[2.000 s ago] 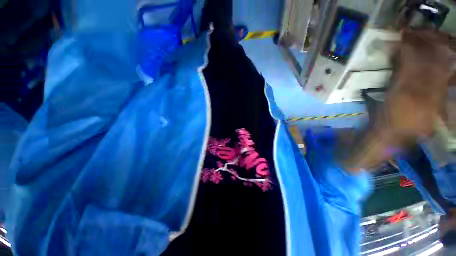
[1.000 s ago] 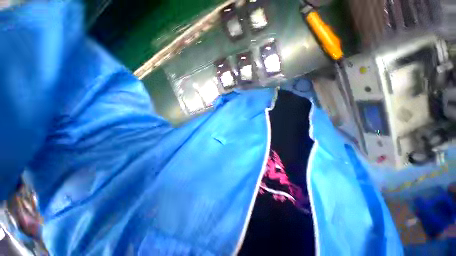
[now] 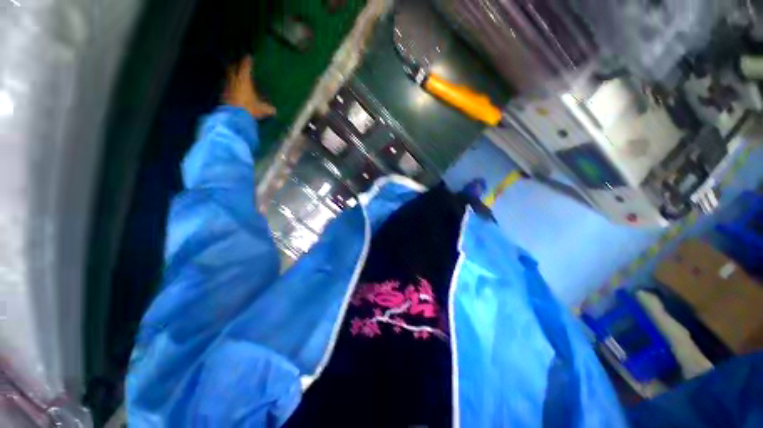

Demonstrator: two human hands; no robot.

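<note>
My left hand (image 3: 247, 90) is small and blurred at the upper left, at the end of a blue sleeve, over the dark green line (image 3: 269, 71). Its thumb stands apart from the fingers and nothing shows in it. My right hand is not in view. Several dark units with pale faces (image 3: 360, 117) lie in a shiny clear tray (image 3: 280, 205) in front of my chest, partly hidden by my jacket. A blurred dark part (image 3: 293, 32) lies on the green line beyond the hand.
An orange-handled tool (image 3: 464, 99) lies at the top centre, beside a blurred tray stack (image 3: 519, 38). The white machine (image 3: 544, 129) with its small display stands at the right. Blue bins (image 3: 632, 338) and a brown carton (image 3: 711, 288) are at the lower right. A blurred grey surface fills the left edge.
The view has swung. My left hand has come into view at the upper left. The orange tool and the units now appear further left, and more blue floor and the bins show at the right.
</note>
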